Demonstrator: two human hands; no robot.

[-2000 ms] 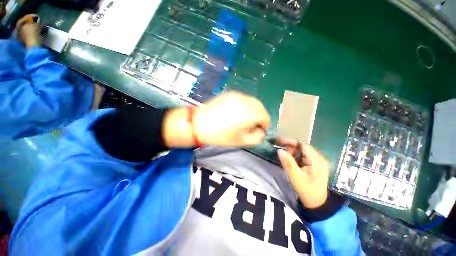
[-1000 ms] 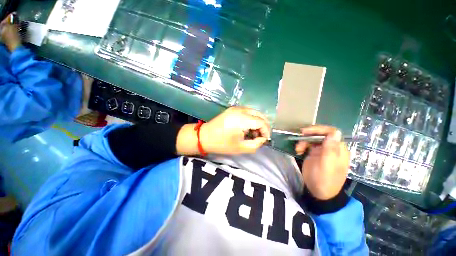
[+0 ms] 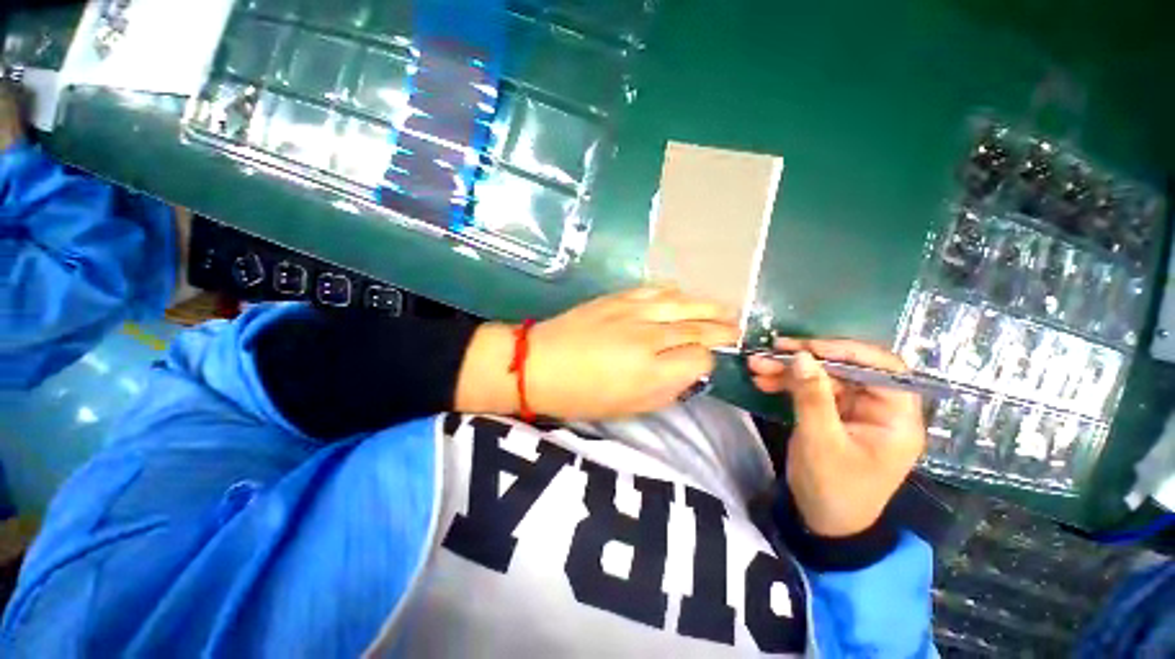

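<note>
My right hand (image 3: 850,431) holds metal tweezers (image 3: 889,375) like a pen, their tip pointing left to the fingertips of my left hand. My left hand (image 3: 619,355), with a red string at the wrist, lies palm down over the near edge of a beige-grey pad sheet (image 3: 713,225). A small dark part (image 3: 697,386) shows at the curled fingers of my left hand; most of it is hidden. A tiny dark and silvery piece (image 3: 763,337) is by the tweezer tip, near the sheet's lower right corner.
A clear blister tray (image 3: 535,174) with a blue strip (image 3: 445,116) lies left. Another clear tray (image 3: 1018,348) lies right, with dark parts at its back. A white paper (image 3: 148,39) is far left. A black tray (image 3: 309,281) sits below the bench edge, near another person's blue sleeve (image 3: 77,264).
My left hand has flattened and now reaches over the sheet's near edge. The tweezers in my right hand now meet its fingertips. The view has shifted, so the sheet and left tray appear further left.
</note>
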